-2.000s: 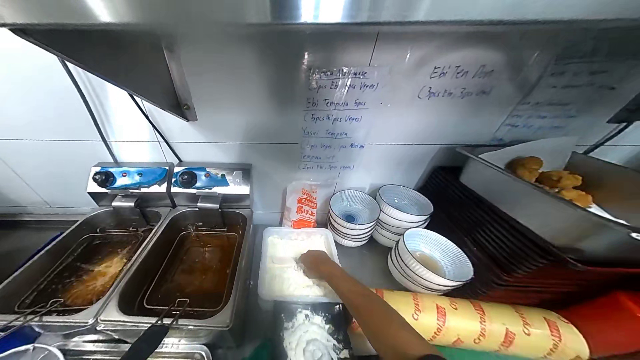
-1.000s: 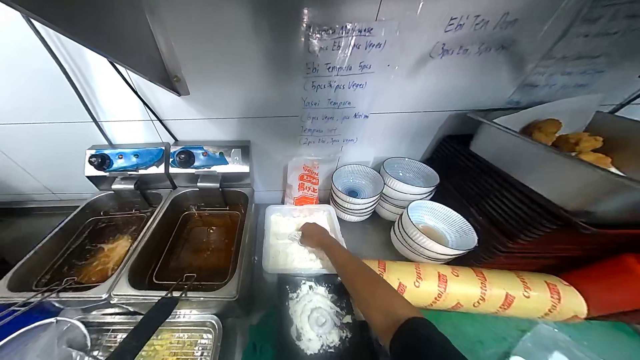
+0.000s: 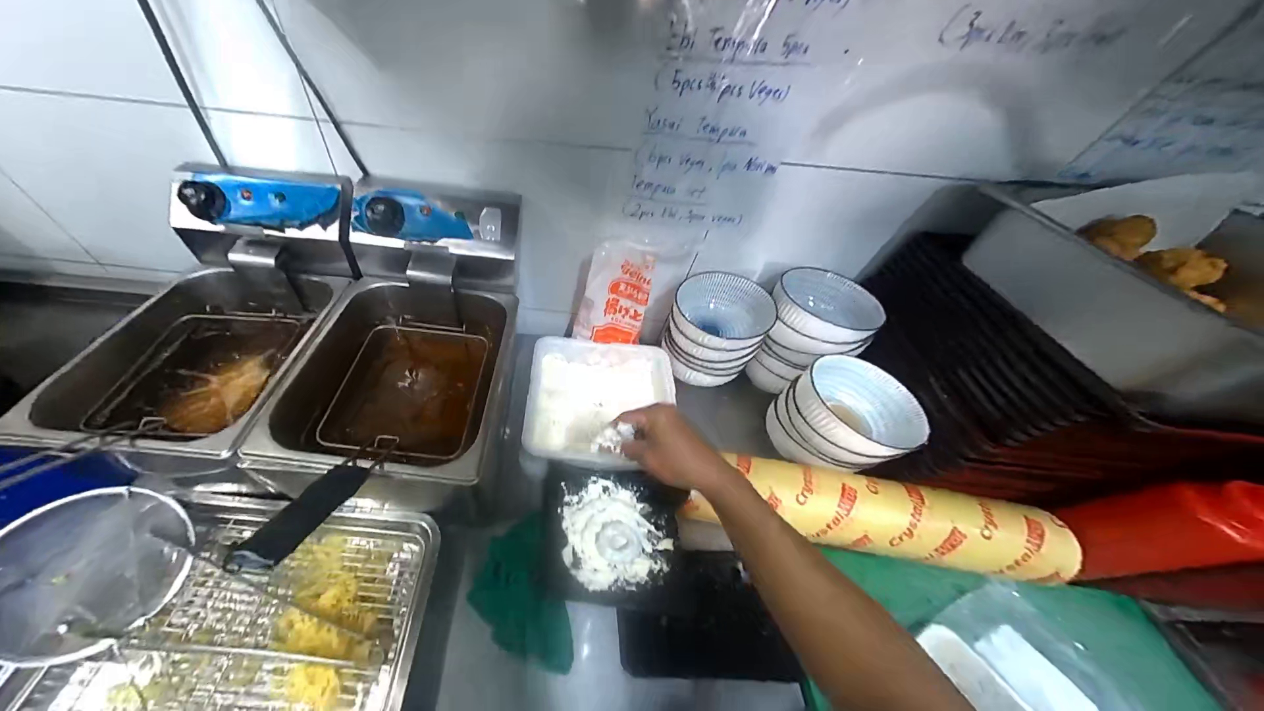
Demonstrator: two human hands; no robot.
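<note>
My right hand point(image 3: 671, 444) reaches in from the lower right, its fingers closed on a clump of white flour point(image 3: 614, 436) at the front right corner of a white plastic tub point(image 3: 545, 449). More flour point(image 3: 592, 390) fills the tub. Just in front, a black square dish point(image 3: 558, 583) holds a heap of loose flour point(image 3: 607, 538) with a round ring-like shape in its middle. My left hand is out of view.
Left stand two deep fryers point(image 3: 395, 385), one with food frying. A wire rack tray point(image 3: 420, 553) with yellow fried bits and a mesh strainer point(image 3: 94, 573) lie in front. Stacked bowls point(image 3: 849, 410), a cling film roll point(image 3: 908, 513) and a metal pan point(image 3: 1066, 296) are right.
My right hand has moved toward the tub's front edge, and white flour now shows at its fingertips. The view has tilted down and come closer.
</note>
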